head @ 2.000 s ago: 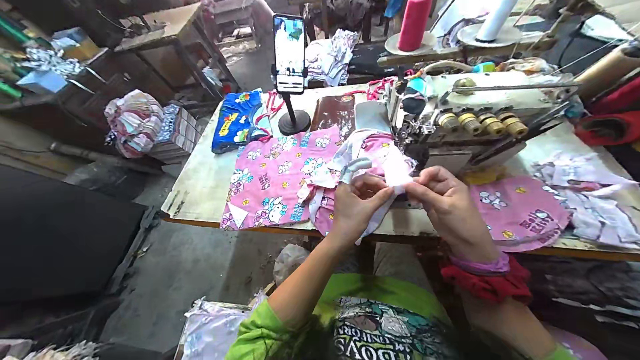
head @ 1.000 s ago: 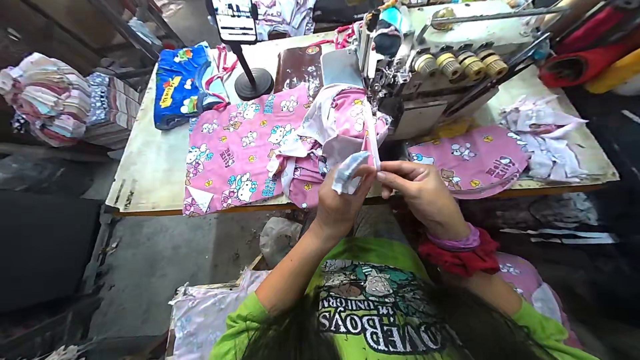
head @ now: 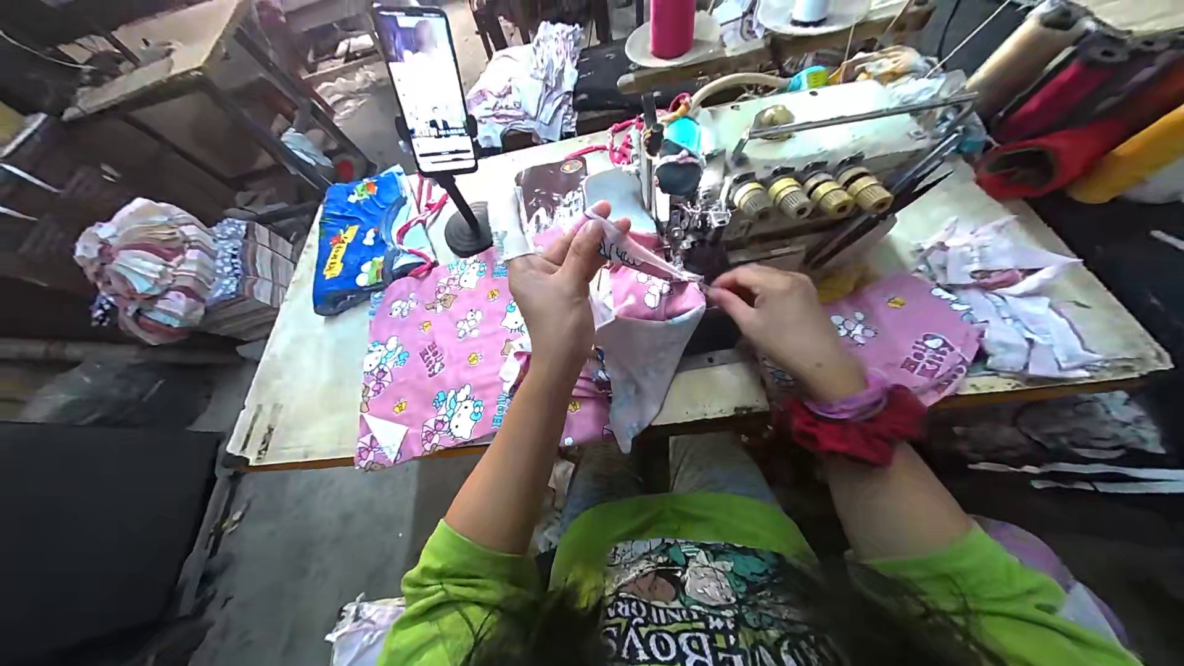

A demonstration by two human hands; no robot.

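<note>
My left hand [head: 564, 287] pinches one end of the folded edge of a pink printed fabric piece [head: 652, 294], its pale underside hanging down. With its fingertips, my right hand [head: 777, 319] grips the other end of that edge, just in front of the needle area of an overlock sewing machine [head: 823, 139]. Left of my hands, a larger pink printed fabric [head: 435, 361] lies flat on the sewing table [head: 296, 388]. Another pink printed piece [head: 911, 338] lies beyond my right wrist, partly hidden by it.
A phone [head: 427, 92] on a black stand stands at the back left, near a blue printed cloth [head: 356, 240]. White fabric scraps [head: 1008, 296] lie at the right. Thread cones [head: 672, 28] are behind the machine. Bundled cloth [head: 148, 268] sits left of the table.
My hands have moved apart and toward the machine, with the fabric edge now stretched between them. The small pale piece above my left hand has gone from sight. The view has shifted.
</note>
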